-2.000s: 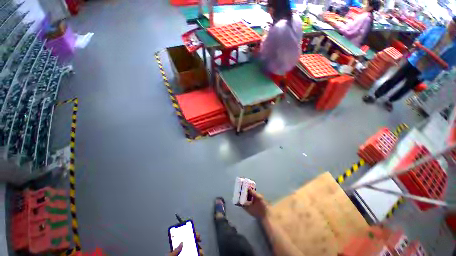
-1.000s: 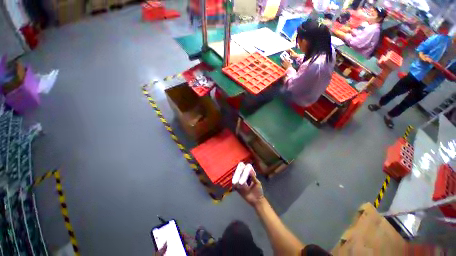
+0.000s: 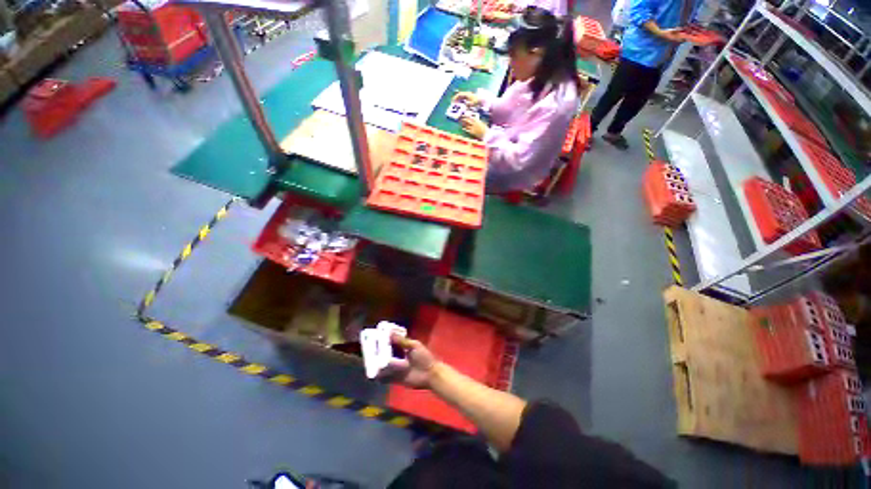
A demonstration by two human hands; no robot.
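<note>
My right hand (image 3: 416, 365) is closed around small white devices (image 3: 381, 350), held out at the lower centre over the red trays and carton. They look like two units side by side; the fingers hide their right edge. A smartphone (image 3: 285, 481) shows as a small bright patch, cut off by the bottom edge. My left hand beside it is too cut off and dark to make out.
A green-topped bench (image 3: 229, 143) holds a red grid tray (image 3: 432, 177). A seated person (image 3: 535, 115) works there; another stands behind. Below are a red bin (image 3: 304, 241), carton (image 3: 277, 304) and stacked red trays (image 3: 449, 358). A wooden pallet (image 3: 731, 382) and metal rack are right.
The view has moved closer to the bench and turned right. My right hand with the white devices now appears further left. The phone and left hand have dropped mostly out of the bottom edge.
</note>
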